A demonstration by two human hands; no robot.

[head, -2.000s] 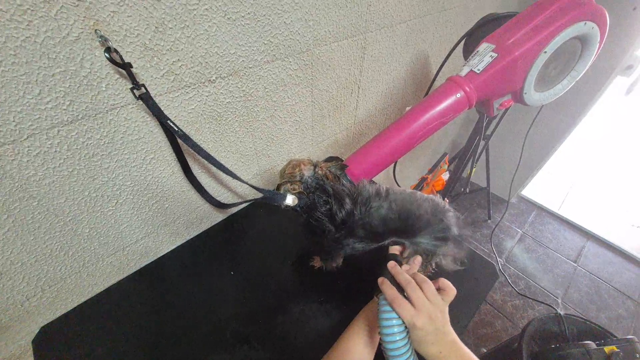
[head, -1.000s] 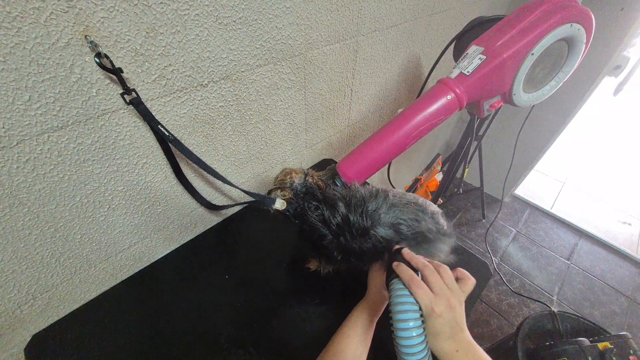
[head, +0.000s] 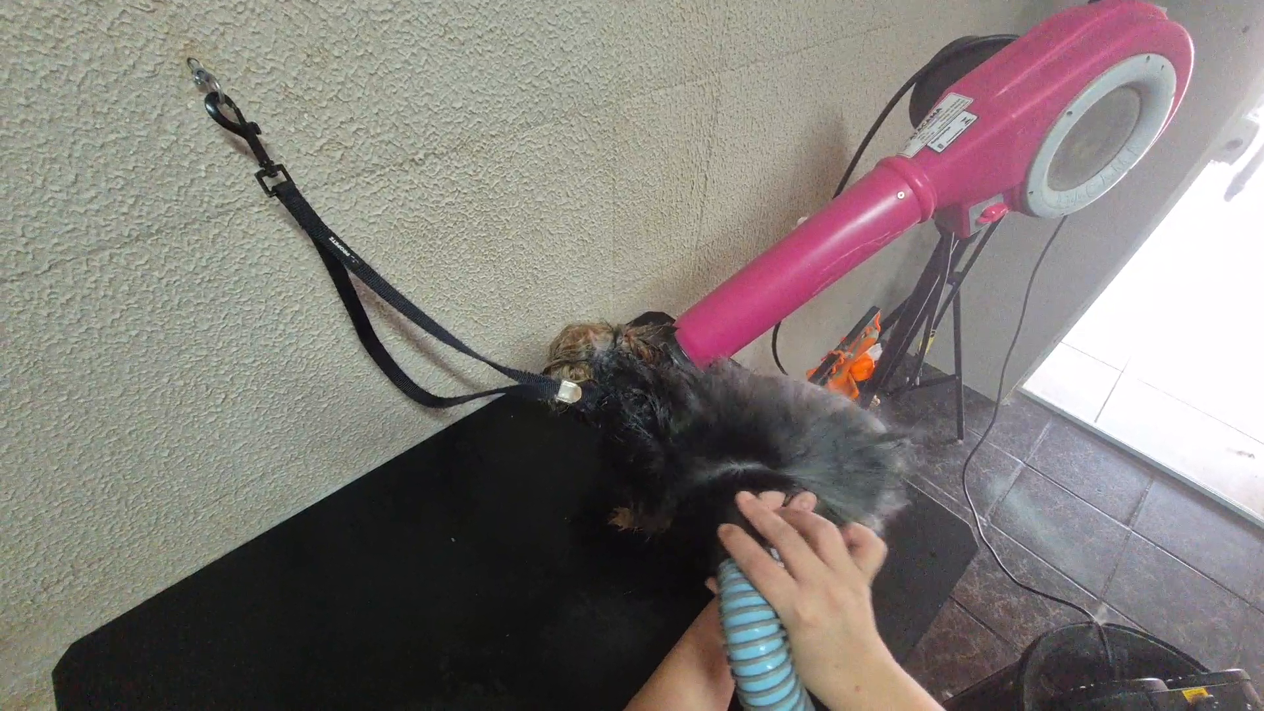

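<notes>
A small dark dog [head: 790, 420] with a tan, wet-looking head stands on the black grooming table [head: 346, 573]. A black strap loop [head: 380, 281], clipped to a wall hook, runs to its neck. My right hand [head: 815, 583] is closed around the end of a light blue ribbed dryer hose [head: 755, 632], against the dog's side. Behind the hose is my left hand [head: 775, 501], mostly hidden; only some fingertips show by the fur, so its hold cannot be made out. The pink stand dryer [head: 810, 262] points its tube at the dog's neck and back.
Textured wall [head: 395, 148] borders the table's far side. Right of the table, the dryer's black stand [head: 948, 326], an orange item [head: 851, 365] and a trailing cable [head: 973, 469] are near the tiled floor. A black bin [head: 1076, 657] is at the lower right.
The fur on the dog's back and flank is blown into a different shape, with a pale parting now near the hose. My right hand stays on the hose throughout.
</notes>
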